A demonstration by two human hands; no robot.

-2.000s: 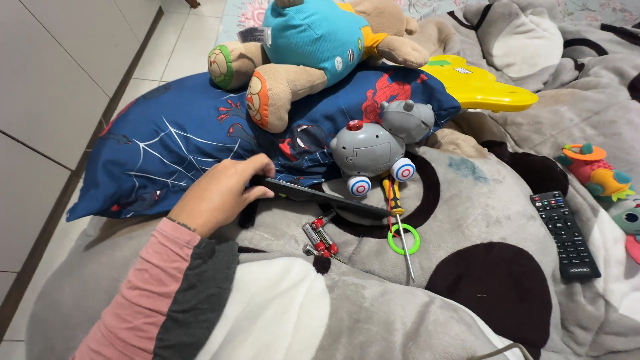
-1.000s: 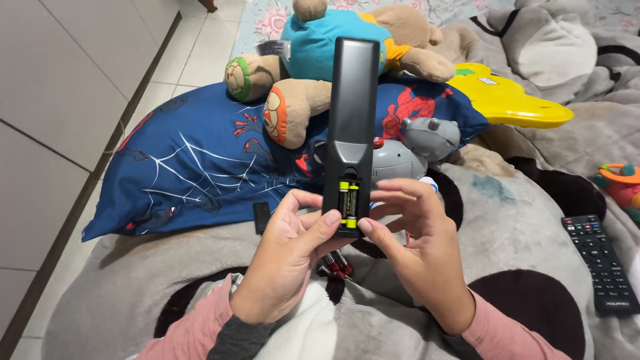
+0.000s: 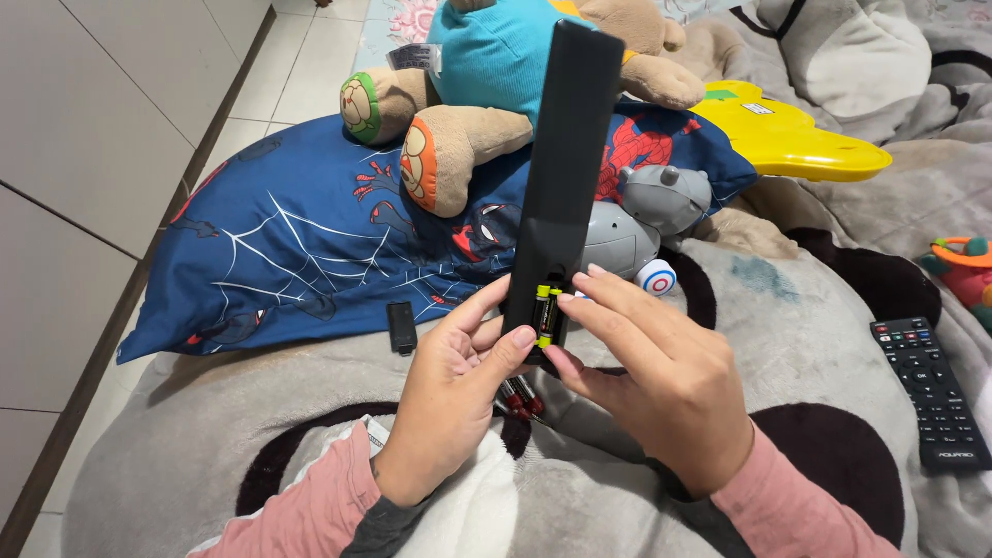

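Note:
My left hand (image 3: 453, 380) grips the lower end of a black remote control (image 3: 570, 132), held upright with its back towards me. In its uncovered battery compartment lie two black and lime-green batteries (image 3: 546, 314). The fingertips of my right hand (image 3: 659, 372) touch the right-hand battery and the compartment's edge. On the blanket left of my left hand lies the small black battery cover (image 3: 401, 327). Several red and silver batteries (image 3: 521, 397) lie below the remote, partly hidden by my left hand.
A blue Spider-Man pillow (image 3: 310, 232) lies behind, with a plush toy (image 3: 488, 62) on it. Right of the remote is a grey toy animal on wheels (image 3: 620, 240). A second remote control (image 3: 930, 387), a yellow plastic toy (image 3: 790, 139) and a colourful toy (image 3: 965, 271) lie farther right.
Two seconds ago only my left hand was in view, holding the dark remote low over the blanket. The remote then came upright, and my right hand joined it. Since one second ago the remote has tilted slightly.

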